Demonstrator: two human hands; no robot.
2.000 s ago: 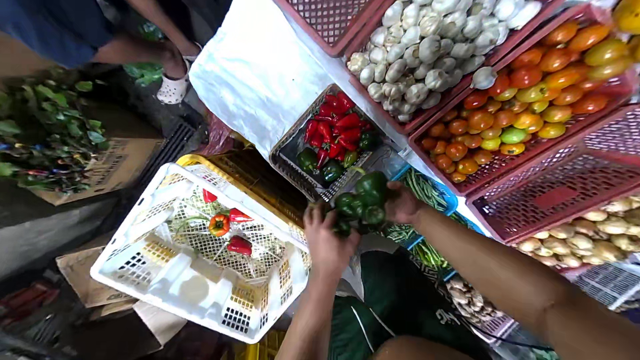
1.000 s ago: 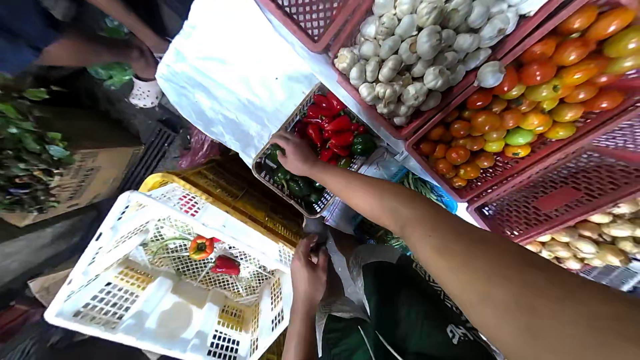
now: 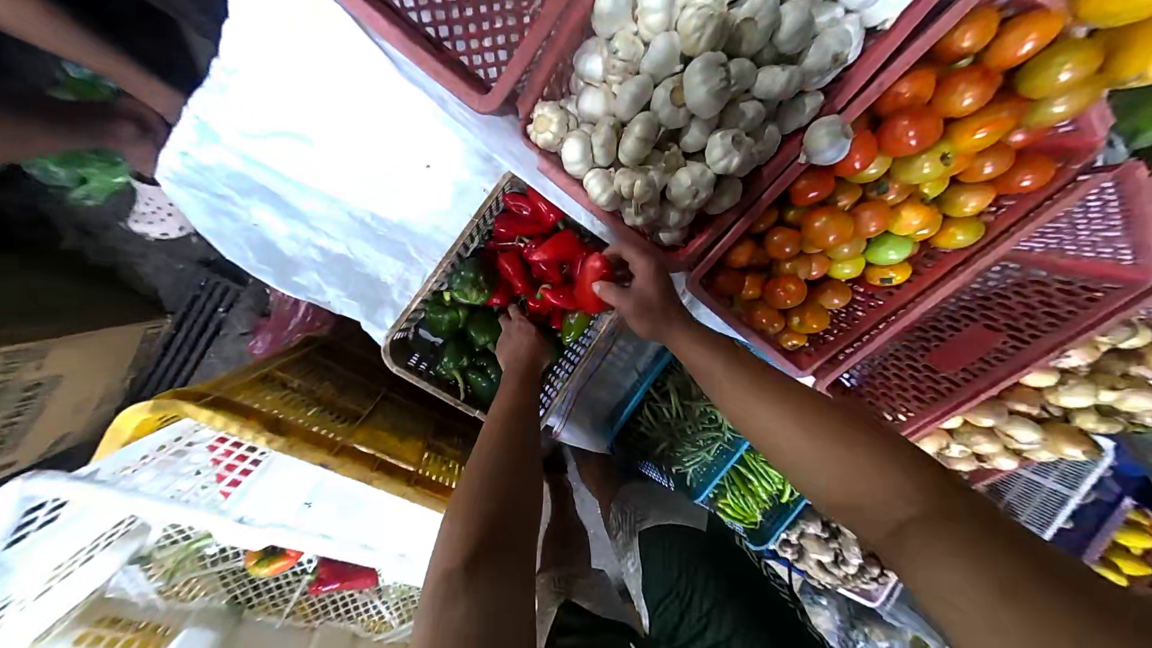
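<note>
A small plastic basket [image 3: 409, 373] holds red bell peppers [image 3: 553, 252] in its upper part and green bell peppers [image 3: 459, 333] in its lower left. My right hand [image 3: 643, 292] grips a red bell pepper [image 3: 592, 281] at the basket's right side. My left hand [image 3: 525, 340] reaches into the middle of the basket, between the red and green peppers; its fingertips are partly hidden, and whether it grips anything is unclear. At the lower left, a white plastic crate [image 3: 360, 522] holds a red pepper [image 3: 342, 576] and an orange-red one [image 3: 272, 562].
Red crates of garlic bulbs [image 3: 706, 85] and tomatoes [image 3: 837, 229] stand at the upper right. Green beans [image 3: 679, 418], green chillies [image 3: 751, 489] and ginger [image 3: 832, 549] lie below my right arm. A yellow crate [image 3: 297, 414] adjoins the basket. Another person's arm [image 3: 99, 54] shows at upper left.
Two seconds ago both hands held green peppers outside the basket. One second ago my right hand was among the green peppers; now it grips a red one, and my left hand has moved into the basket.
</note>
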